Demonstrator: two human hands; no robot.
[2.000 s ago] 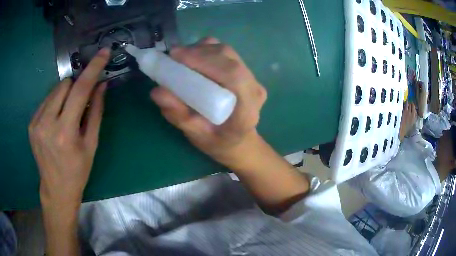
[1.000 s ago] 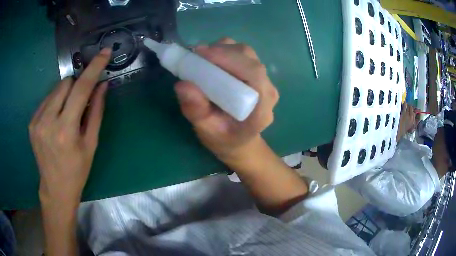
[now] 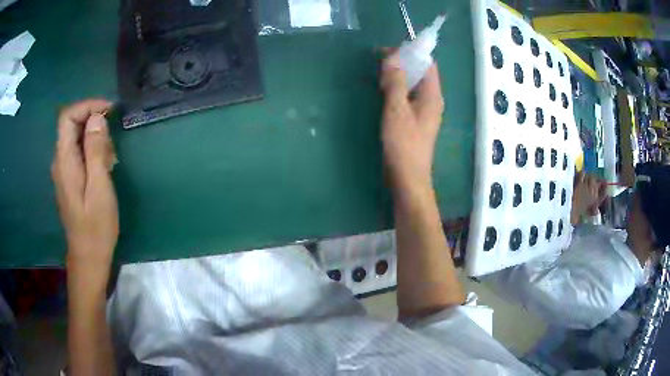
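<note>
The dark jig (image 3: 139,70) lies flat on the green mat, with its circular nest facing up and no hand on it. My left hand (image 3: 88,172) is left of the jig, thumb and finger pinched together. A tiny glinting part (image 3: 105,113) shows at the fingertips, mostly hidden. My right hand (image 3: 411,121) is right of the jig, near the white tray. It holds the white squeeze bottle (image 3: 417,60) between thumb and fingers, narrow nozzle pointing up and right. The bottle is blurred; I cannot tell whether it touches the mat.
A silver rod (image 3: 407,18) lies behind the bottle. The white tray (image 3: 481,139) holds rows of dark discs. A lower tray (image 3: 352,253) shows below the bench edge. A clear bag (image 3: 341,16) lies behind the jig, crumpled tissue (image 3: 11,70) at far left. Another person's sleeve (image 3: 580,283) is at right.
My left hand has left the jig and moved left, fingertips now pinched. My right hand has carried the bottle right, away from the jig, and turned its nozzle up. The view has shifted.
</note>
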